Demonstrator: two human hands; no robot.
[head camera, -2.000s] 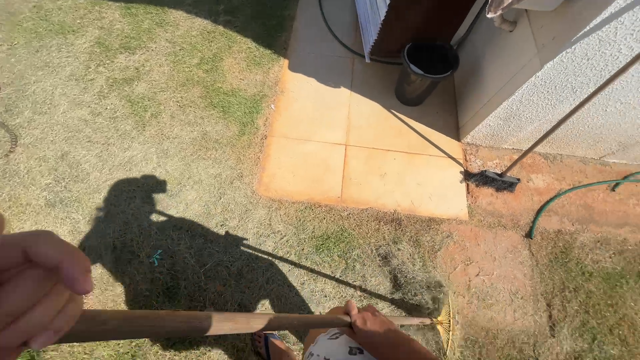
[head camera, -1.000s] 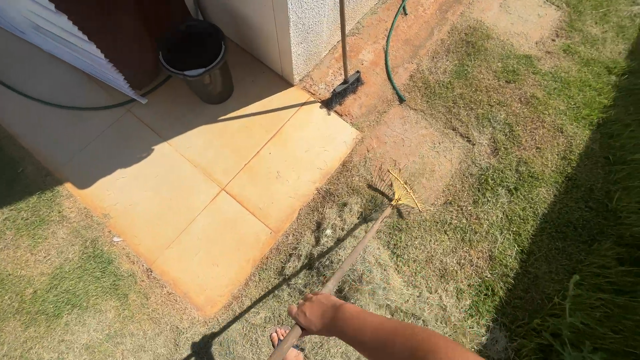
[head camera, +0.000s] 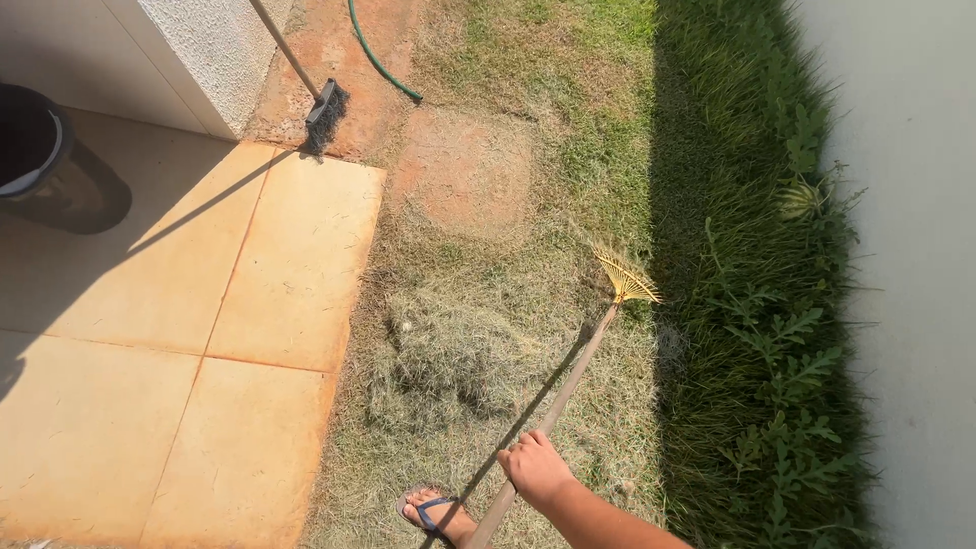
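Note:
My right hand (head camera: 537, 467) is closed around the wooden handle of a yellow fan rake (head camera: 627, 280). The rake's tines rest on the grass near the shaded strip, to the upper right of my hand. A heap of dry grass clippings (head camera: 465, 354) lies left of the handle, beside the tiled paving. The handle runs down past my sandalled foot (head camera: 435, 512) and out at the bottom edge. My left hand is outside the view.
Tiled paving (head camera: 274, 282) is on the left, with a black bucket (head camera: 46, 164) in shade. A broom (head camera: 326, 114) stands by the textured wall corner (head camera: 217, 57), near a green hose (head camera: 377, 65). Tall grass and leafy plants (head camera: 785, 343) line a pale wall (head camera: 915, 267) on the right.
The view has swung far to the right. The rake head, earlier near the bare soil patch, is now on the grass near the shaded strip. My left hand, seen two seconds ago, is out of view.

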